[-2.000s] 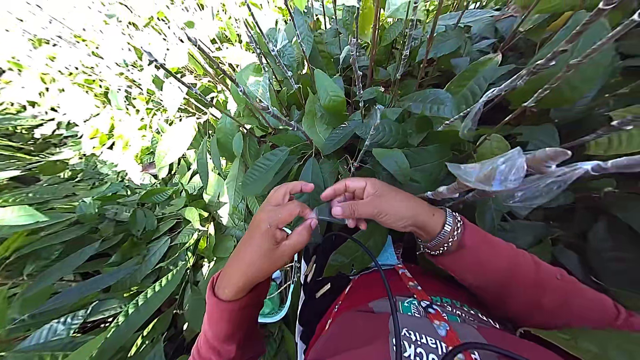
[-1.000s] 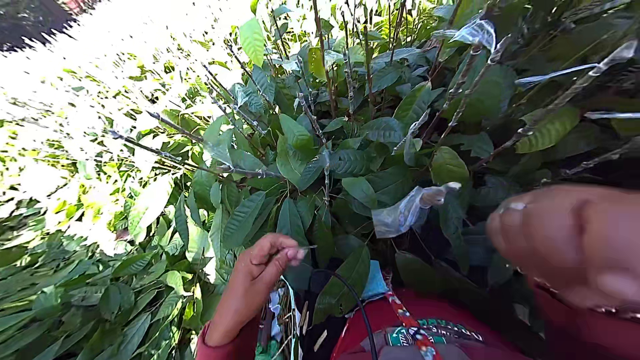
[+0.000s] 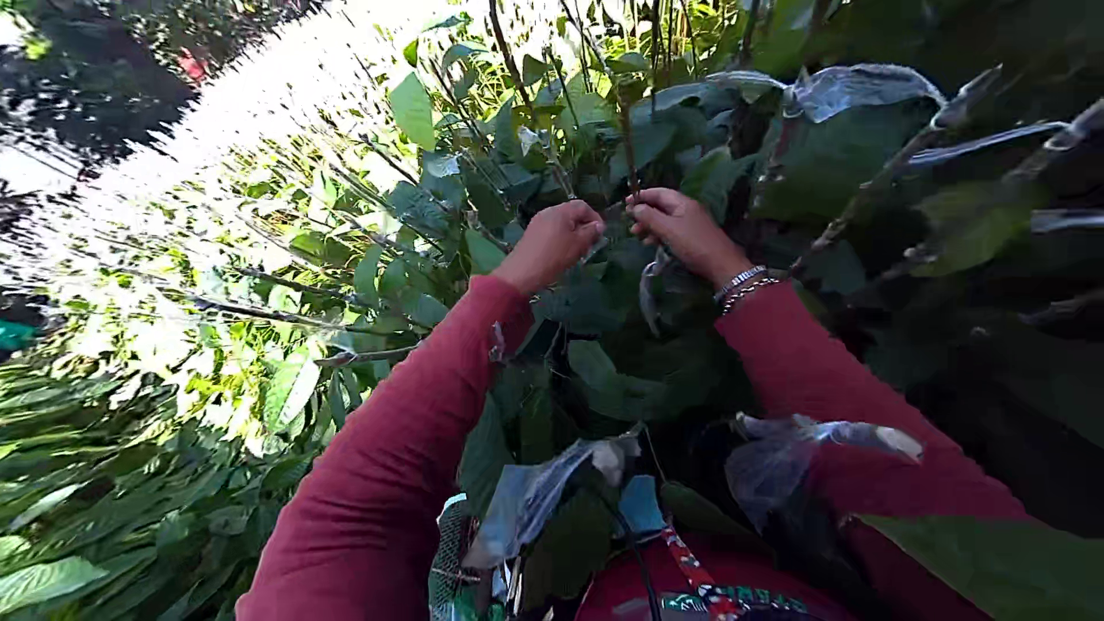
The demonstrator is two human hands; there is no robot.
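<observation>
Both arms reach out into dense leafy plants. My left hand has its fingers curled together beside the stems; whether something thin is between them cannot be made out. Just to its right, my right hand pinches a thin brown plant stem between thumb and fingers. A strip of clear plastic film hangs below my right hand. More clear film is wrapped on a cut branch over my right forearm, and another piece of film hangs low in front of my body.
Bare branches with plastic film tied on them cross the right side. Other bare stems stick out at the left among large green leaves. A green mesh bag is at my waist, beside a braided red cord.
Both hands were close to my body two seconds ago, then apart. Now they are together farther forward among the stems, the right on a stem. The view has shifted.
</observation>
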